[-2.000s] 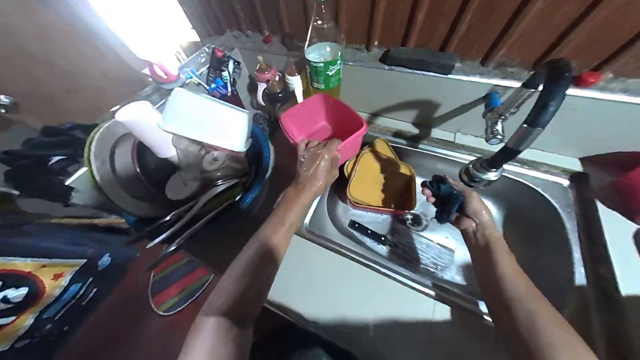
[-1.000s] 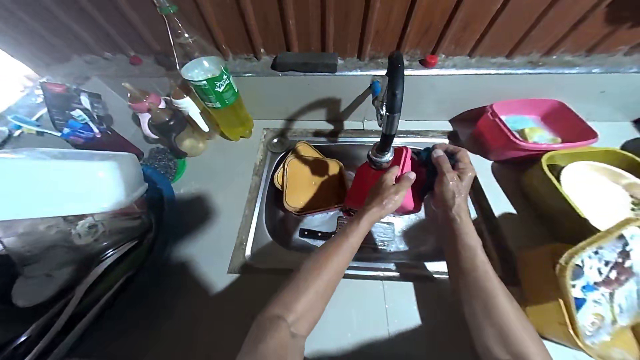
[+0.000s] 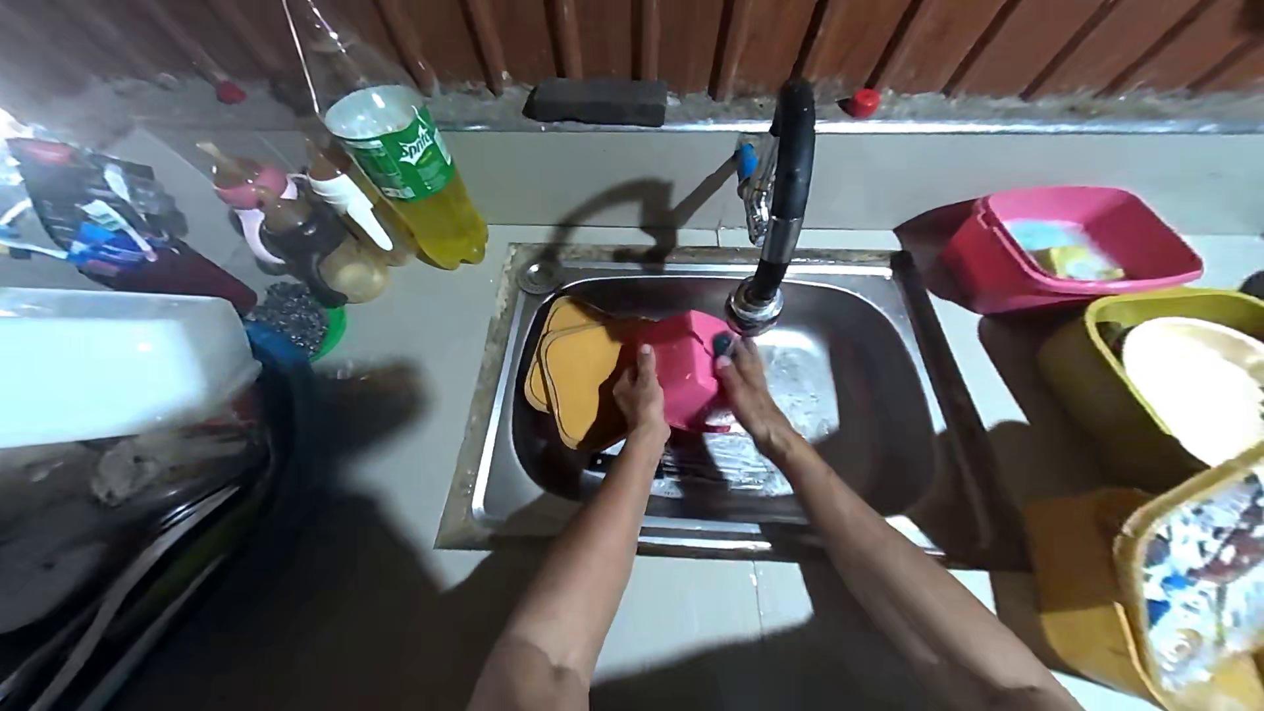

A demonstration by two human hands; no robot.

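Observation:
A pink plastic container (image 3: 688, 367) is held over the steel sink basin (image 3: 879, 395), below and left of the faucet head (image 3: 755, 304). My left hand (image 3: 644, 395) grips its left side, thumb up along the wall. Against its right side my right hand (image 3: 743, 380) presses a small dark cloth or scrubber (image 3: 724, 344), mostly hidden by the fingers. Yellow-orange containers (image 3: 583, 380) lie stacked in the basin's left part, touching or close to the pink one. Beneath the hands lies a knife, its dark handle (image 3: 604, 460) partly covered by my left wrist.
Left of the sink stand a Sprite bottle (image 3: 420, 183) with yellow liquid, baby bottles (image 3: 326, 247), a metal scourer (image 3: 291, 314) and a white container (image 3: 118, 360) over piled dishes. To the right are a pink tub (image 3: 1076, 281) with a sponge, an olive tub (image 3: 1106, 395) and a patterned yellow container (image 3: 1136, 553).
The pink container has come from the counter left of the sink into the basin area. Over the last second it has shifted left from under the faucet and turned. The view has swung right since the first frame.

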